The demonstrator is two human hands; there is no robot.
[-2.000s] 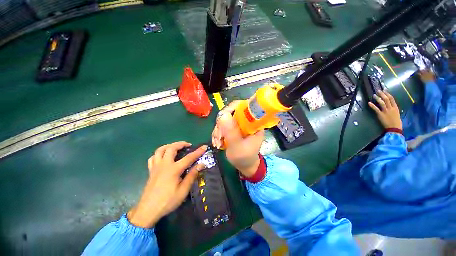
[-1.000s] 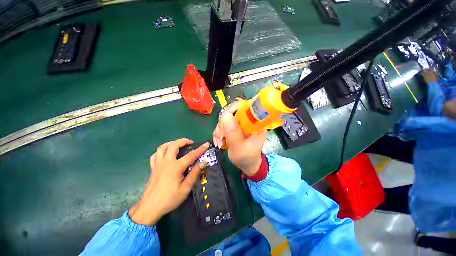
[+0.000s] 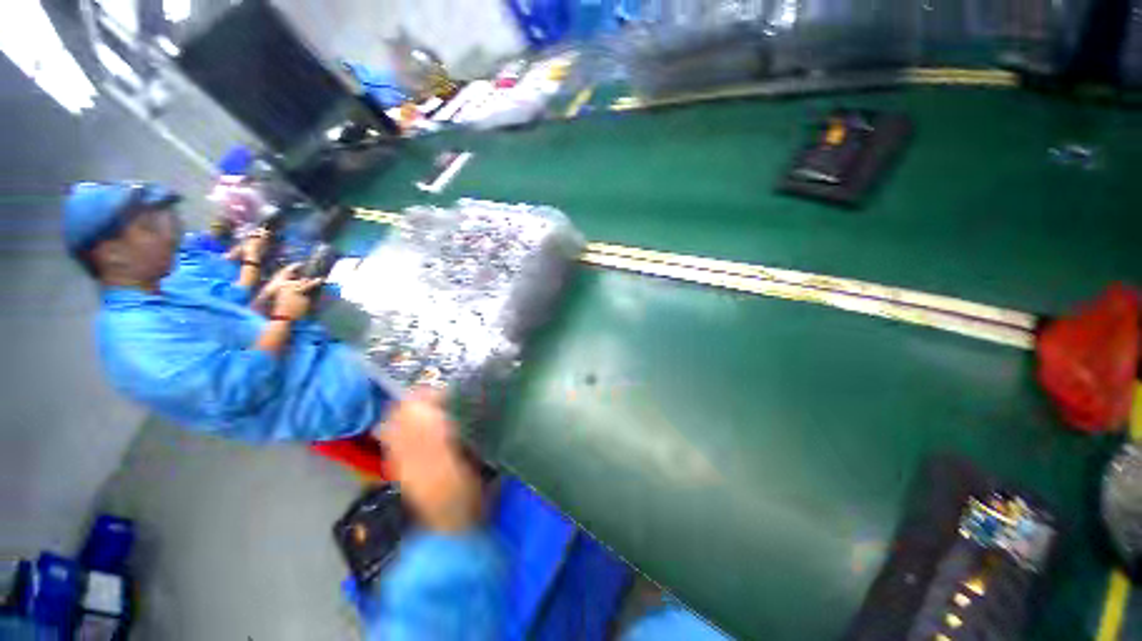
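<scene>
The head view is blurred. My left hand (image 3: 432,463) is at the near edge of a stack of clear plastic blister trays (image 3: 470,282); whether its fingers grip anything cannot be told. My right hand is out of the picture; a bit of blue sleeve shows at the bottom edge. The phone assembly (image 3: 977,589) with silver parts and orange-yellow marks lies on its dark foam pad (image 3: 908,551) at the lower right, cut off by the frame, with no hand on it.
A blue crate (image 3: 539,551) stands below the bench edge. A red plastic bag (image 3: 1096,357) and part of the screw dish (image 3: 1123,501) are at the right. Another phone assembly (image 3: 837,144) lies beyond the metal rail (image 3: 802,286). A person in blue (image 3: 188,338) works at the left.
The view has swung left. My left hand has left the phone assembly and moved to the tray stack. My right hand and the orange screwdriver have gone out of view.
</scene>
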